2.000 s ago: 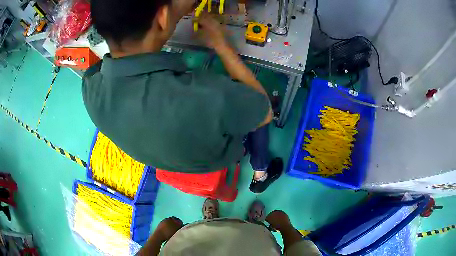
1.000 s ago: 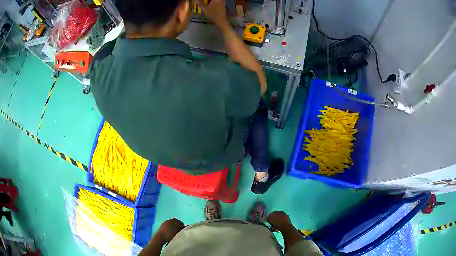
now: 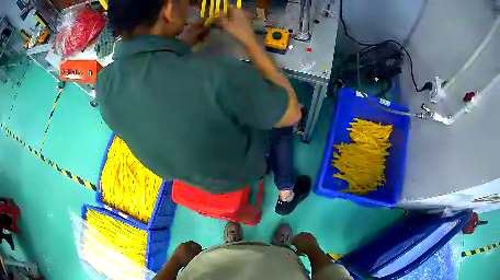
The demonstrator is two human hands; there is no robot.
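Note:
My left hand (image 3: 188, 251) and my right hand (image 3: 305, 242) are small and dark at the bottom, either side of my light shirt. Their fingers are not clear, and I see nothing held in them. In front of me a person in a dark green shirt (image 3: 189, 112) sits on a red stool (image 3: 211, 200) at the grey table (image 3: 310, 63). That person's hands are at several yellow strips (image 3: 215, 8) at the top edge. The head and back hide part of the table.
Two blue bins of yellow strips (image 3: 129, 183) stand at the left; the lower is partly under clear film. A blue bin (image 3: 403, 158) with a loose heap stands right. A blue tub (image 3: 403, 249) is lower right. A yellow button box (image 3: 277, 39) is on the table; an orange-red box (image 3: 79, 70) is upper left.
The seated person's head and torso shifted right, then back left. That person's hands moved around the yellow strips, which now show more clearly. My hands have hardly moved.

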